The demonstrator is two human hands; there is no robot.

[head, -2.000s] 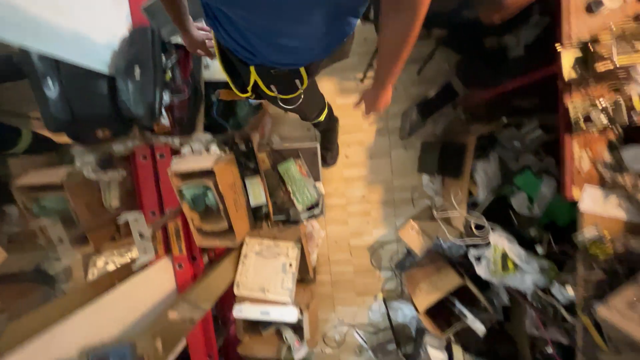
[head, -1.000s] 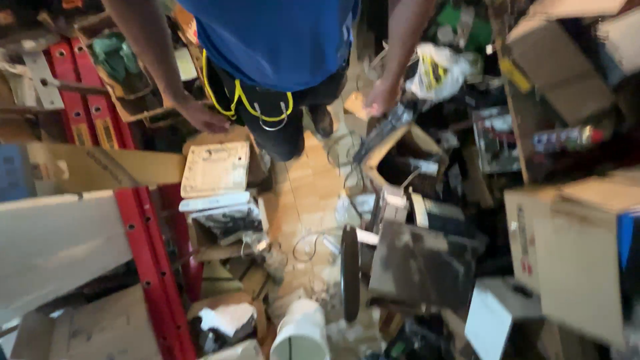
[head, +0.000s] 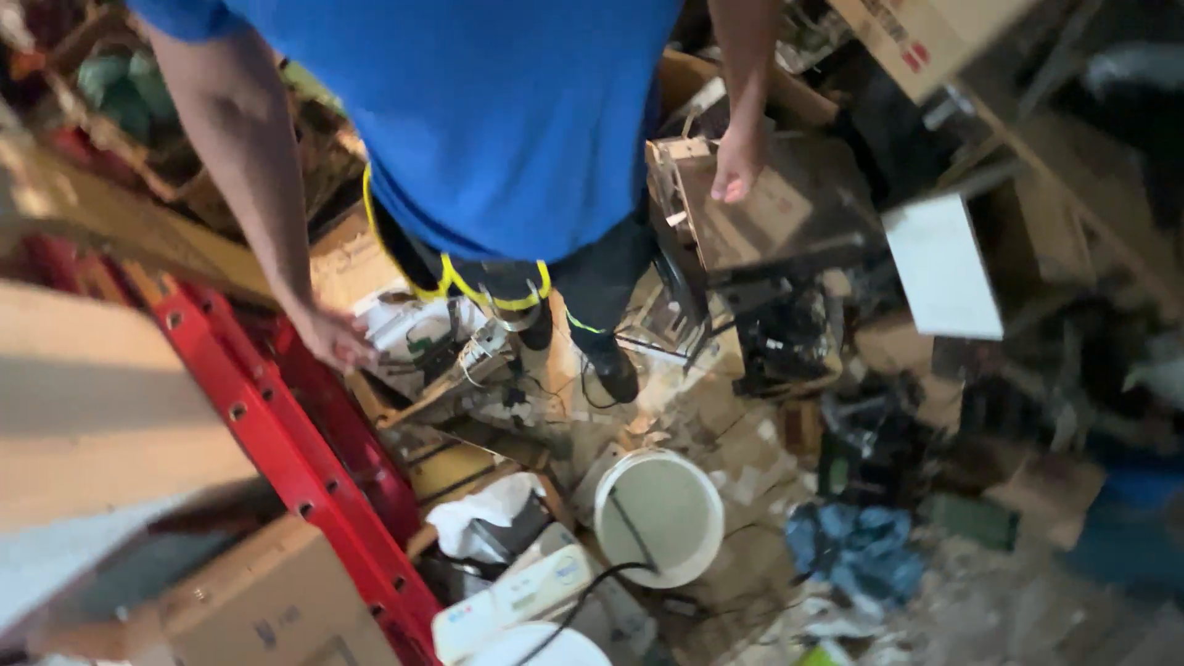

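Observation:
The view is inverted, with my blue-shirted torso at the top. At the left, my right hand (head: pixel 335 339) hangs empty with loosely spread fingers, near a red metal rail with holes (head: pixel 291 472). My left hand (head: pixel 740 166) hangs at the right, fingers loosely bent and nothing visible in it, over a dark box-like item (head: pixel 786 208); contact cannot be told. A yellow-edged strap or pouch (head: pixel 499 301) is at my waist. My dark shoe (head: pixel 612 370) is on the littered floor. In front stands a white bucket (head: pixel 659 518) with a dark cable across it.
Cardboard boxes (head: pixel 268 601) lie beside the red rail. A white appliance part (head: pixel 513 601) is near a second white container (head: pixel 536 647). A white panel (head: pixel 943 268), a blue plastic bag (head: pixel 856 555) and scattered scrap lie on the right. Cables cross the floor.
I have moved forward along the cluttered passage. The white bucket, at the lower edge a second ago, is now nearer. Both hands still hang at my sides.

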